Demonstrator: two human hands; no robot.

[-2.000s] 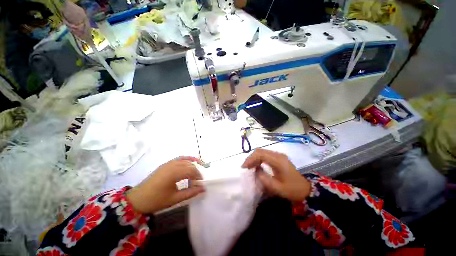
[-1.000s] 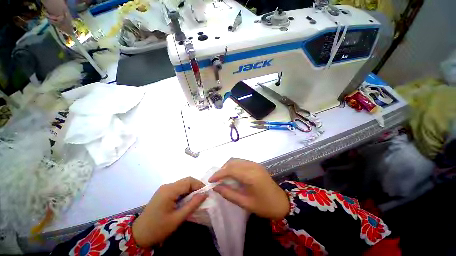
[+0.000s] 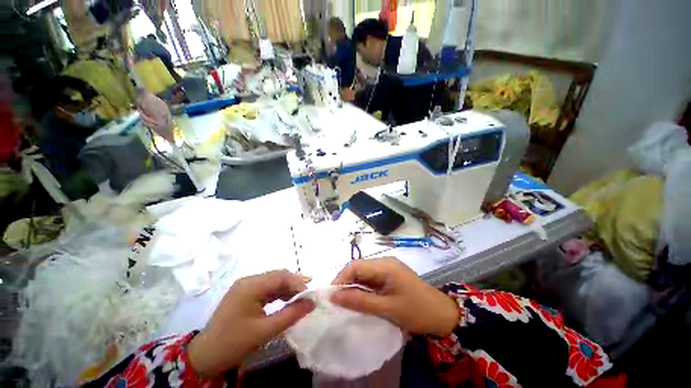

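A thin white garment piece (image 3: 345, 341) hangs from the fingertips of both hands at the table's front edge. My left hand (image 3: 250, 314) pinches its upper edge on the left. My right hand (image 3: 398, 297) pinches the same edge on the right, close to the left fingertips. The lower part of the piece is spread and hangs down over the lap. The white sewing machine (image 3: 394, 170) with a blue stripe stands beyond the hands. Its needle area is washed out by the lamp.
A black phone (image 3: 376, 211), shears (image 3: 428, 225), a blue-handled tool (image 3: 405, 242) and dark snips (image 3: 355, 245) lie by the machine. Red spools (image 3: 513, 211) are at right. White cut pieces (image 3: 195, 239) and a frilly white heap (image 3: 76, 303) lie left. Several people sit further back.
The view has tilted up, showing more of the room. The hands still hold the piece, which was gathered a second ago and now hangs more spread out below the fingers.
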